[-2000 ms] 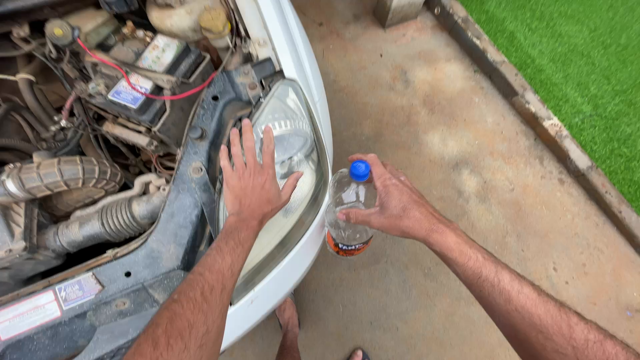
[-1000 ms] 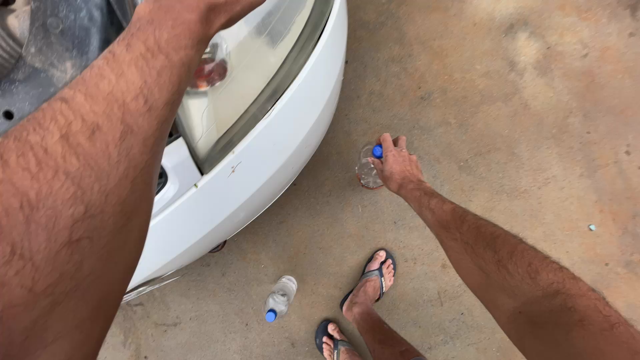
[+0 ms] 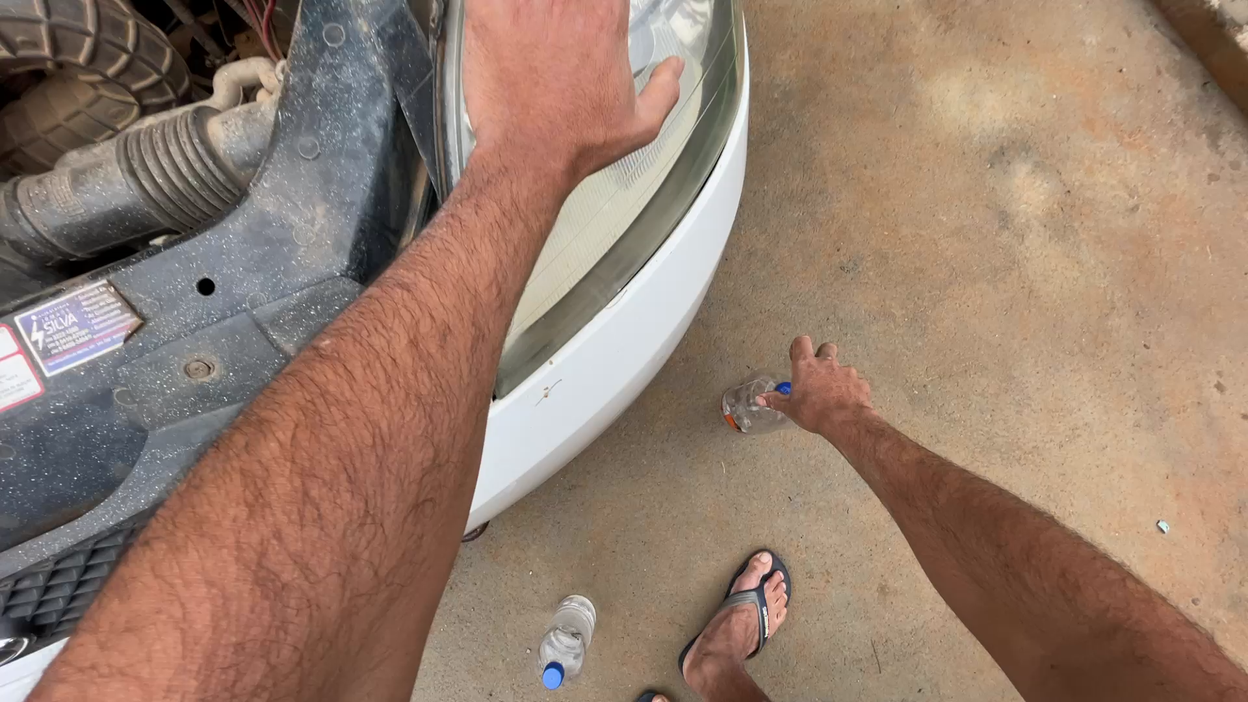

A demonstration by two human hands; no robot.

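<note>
My left hand [image 3: 551,93] rests spread on the headlight [image 3: 624,210] of a white car; its fingertips are beyond the top edge of the view. Low over the concrete, to the right of the bumper, my right hand [image 3: 824,385] is at a clear plastic bottle [image 3: 751,408] with a blue cap and an orange label. The thumb is by the cap and the other fingers are partly raised; whether they still grip the bottle is not clear. A second clear bottle [image 3: 567,634] with a blue cap is on the ground nearer my feet.
The white front bumper [image 3: 604,390] curves between my arms. At the left lie the open engine bay with a ribbed air hose [image 3: 175,171], a dark front panel [image 3: 322,185] with stickers, and a grille [image 3: 68,580]. My sandalled foot [image 3: 746,614] stands on the concrete floor [image 3: 975,292].
My right hand has lowered the bottle from beside the headlight to near the ground. My left hand stays at the headlight. The view has tilted down, and the second bottle shows.
</note>
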